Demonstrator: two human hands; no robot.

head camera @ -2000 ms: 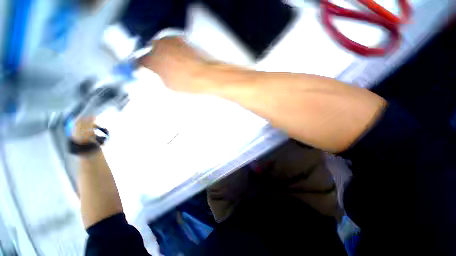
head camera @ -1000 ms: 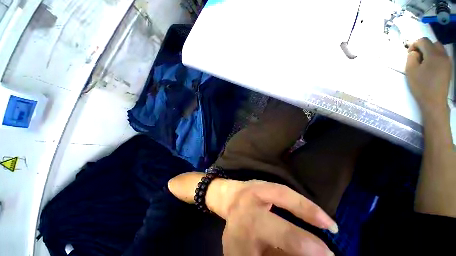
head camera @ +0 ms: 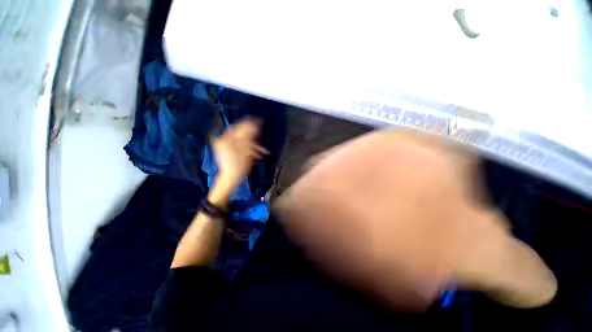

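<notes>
The heap of blue and navy cut pieces [head camera: 165,130] hangs below the table at the left. My left hand [head camera: 237,152], with a dark bead bracelet at the wrist, is over the right part of this heap. Its fingers are apart and I see nothing held in them, though it is somewhat blurred. My right hand [head camera: 389,214] is large and strongly blurred, close to the camera, in front of the table's front edge and my lap. Its fingers cannot be made out. A small bright blue spot shows at its lower side.
The white machine table [head camera: 311,52] fills the top, with a ruler strip [head camera: 402,115] along its front edge and a curved finger notch [head camera: 465,23] at the upper right. Dark cloth [head camera: 130,253] lies at lower left, beside a whitish wall or frame [head camera: 84,188].
My left hand has moved from my lap up to the heap. My right hand has left the machine's needle area and come down near the camera. The view has shifted, and the machine parts are out of frame.
</notes>
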